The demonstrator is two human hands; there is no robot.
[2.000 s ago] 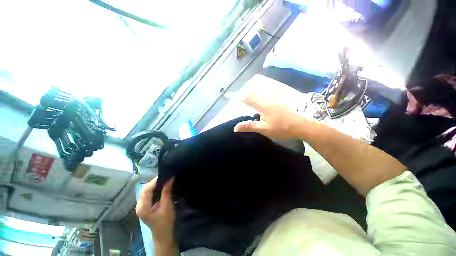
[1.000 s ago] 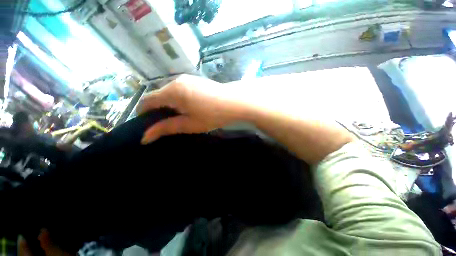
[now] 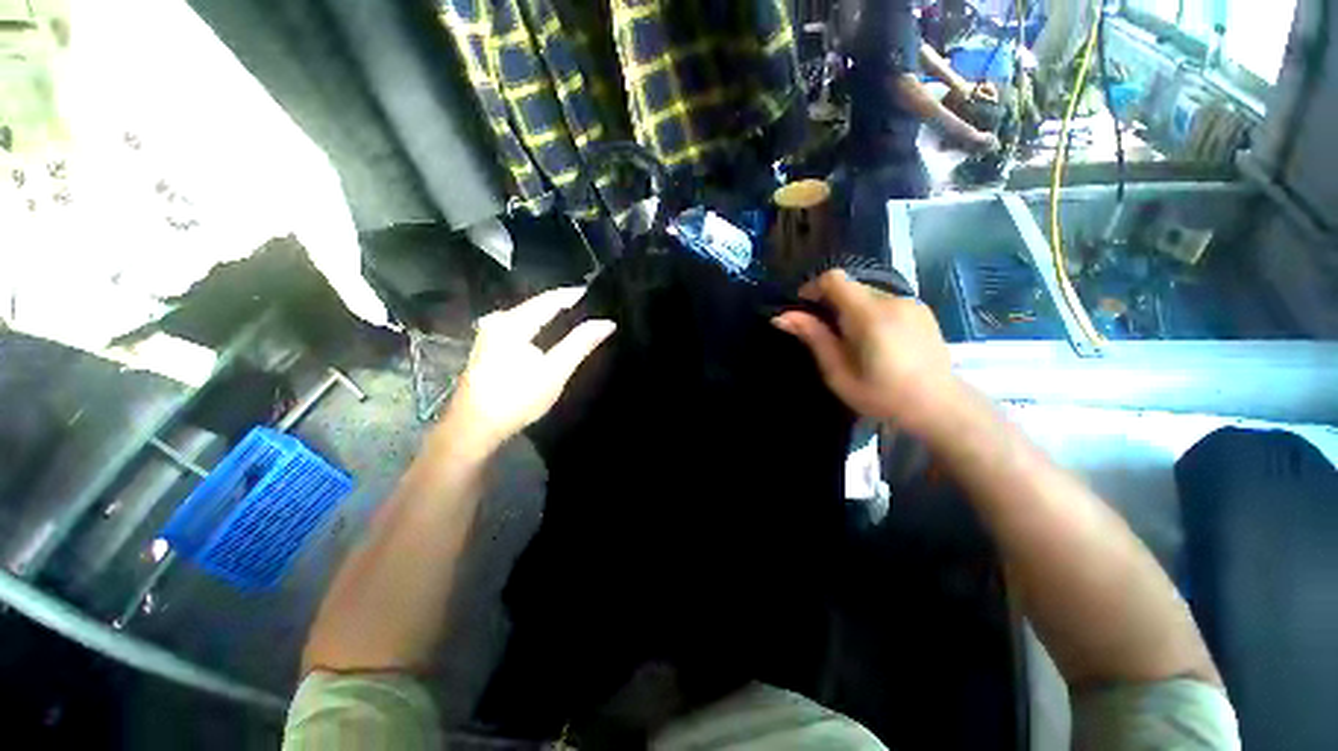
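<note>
A black garment (image 3: 697, 484) hangs down in front of me, in the middle of the view; its folds are too dark to make out. My left hand (image 3: 524, 367) is at its upper left edge, thumb and fingers curved around the dark cloth; whether they grip it is hard to tell. My right hand (image 3: 866, 345) pinches the garment's upper right edge between thumb and fingers. A small blue-and-white label or packet (image 3: 715, 239) shows just above the garment, between my hands.
Yellow-checked dark garments (image 3: 704, 88) hang ahead. A blue crate (image 3: 253, 506) is low at the left. The white ironing table (image 3: 1115, 440) with a dark bolster (image 3: 1269, 543) is at the right. A yellow hose (image 3: 1064, 220) hangs above a metal-framed bay. A person (image 3: 888, 118) works behind.
The view has turned from the ironing table and iron to the hanging clothes. The black garment has left the table and now hangs in front of me, with both hands at its top.
</note>
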